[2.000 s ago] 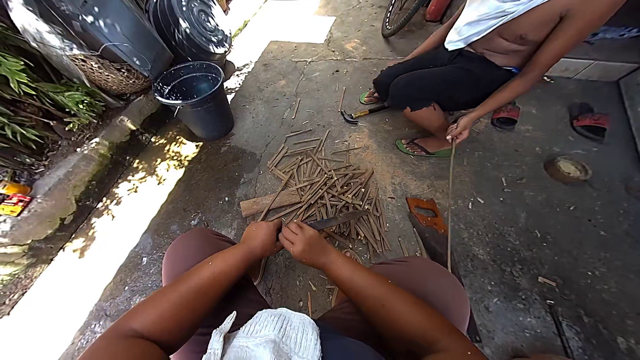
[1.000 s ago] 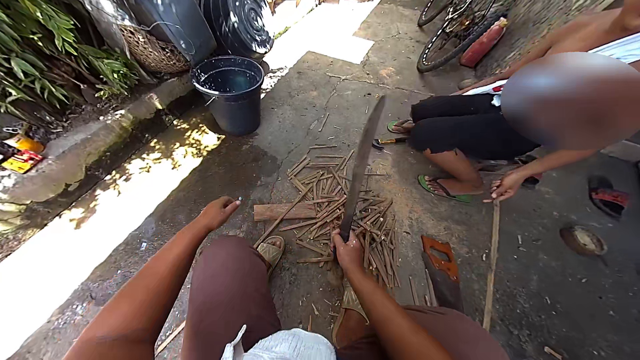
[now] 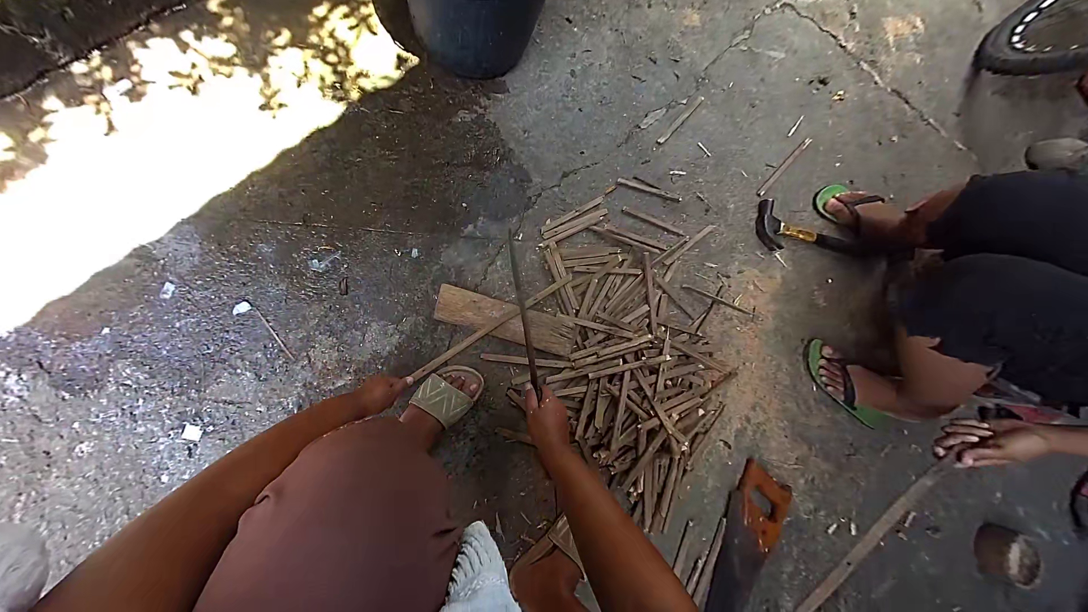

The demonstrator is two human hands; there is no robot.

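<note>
My left hand (image 3: 382,393) grips the near end of a long thin wooden stick (image 3: 463,344), which slants up to the right across a flat wooden board (image 3: 489,319). In my right hand (image 3: 546,416) is the handle of a long-bladed knife, a machete (image 3: 523,310); its blade points away from me, seen nearly edge-on, and crosses the stick over the board. Whether blade and stick touch, I cannot tell. A heap of short split wooden sticks (image 3: 629,365) lies to the right of the board, beside my right hand.
A claw hammer (image 3: 795,232) lies beyond the heap, a handsaw (image 3: 748,527) to its near right. Another person's hands (image 3: 990,442) rest on a long stick (image 3: 875,535) at the right; their sandalled foot (image 3: 837,378) is close by. A dark bucket (image 3: 478,34) stands at the top.
One second ago my left hand was raised with its fingers apart; now it holds the stick. The machete has come over the stick. The view has tilted down.
</note>
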